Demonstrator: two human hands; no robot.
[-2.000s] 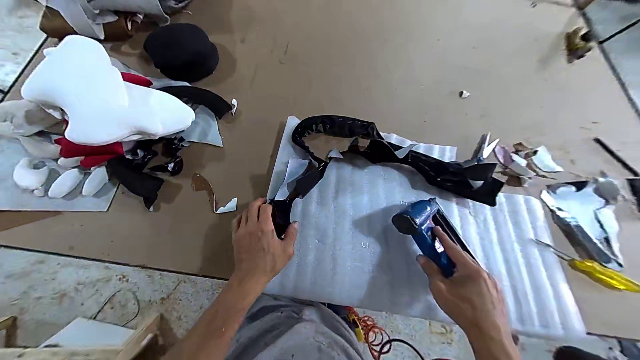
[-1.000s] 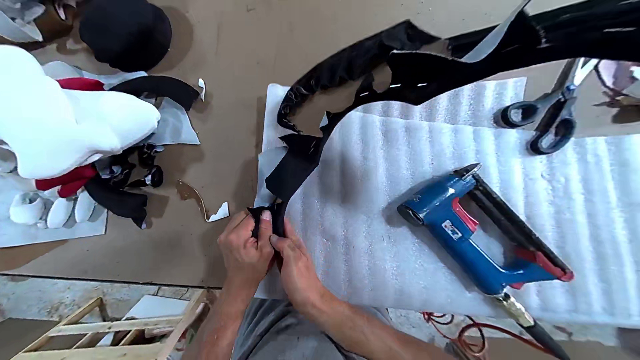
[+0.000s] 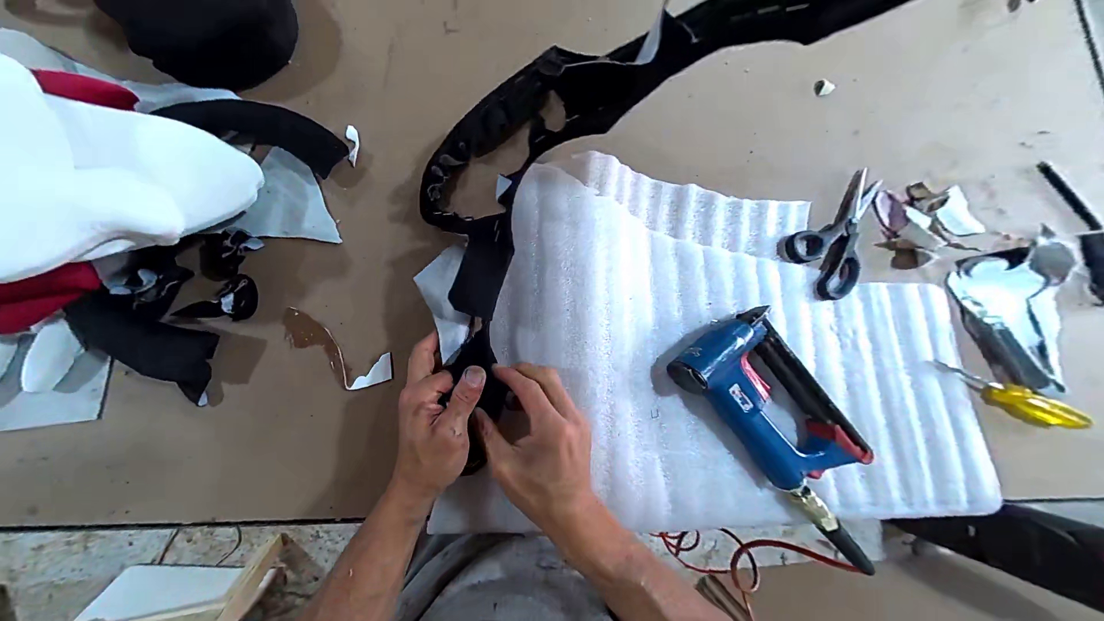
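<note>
A long, curved black piece covered in fabric [image 3: 595,95] runs from the top edge down to my hands near the table's front edge. My left hand [image 3: 435,427] grips its lower end from the left, thumb on top. From the right, my right hand [image 3: 539,431] pinches the black fabric there with thumb and fingers. What lies under my fingers is partly hidden. A blue pneumatic staple gun [image 3: 755,405] rests on the white foam sheet [image 3: 595,345] to the right of my hands. Behind it are black-handled scissors [image 3: 832,246], blades apart.
White, red and black padded pieces [image 3: 121,190] are heaped at the left, below a round black piece [image 3: 211,39]. A yellow-handled screwdriver [image 3: 1035,405] and scraps [image 3: 927,220] lie at the right. A red hose [image 3: 746,552] hangs by the table's front edge.
The staple gun, in my right hand two seconds ago, now lies on the foam. My right hand has joined my left at the lower end of the black piece. That piece has shifted, uncovering the scissors.
</note>
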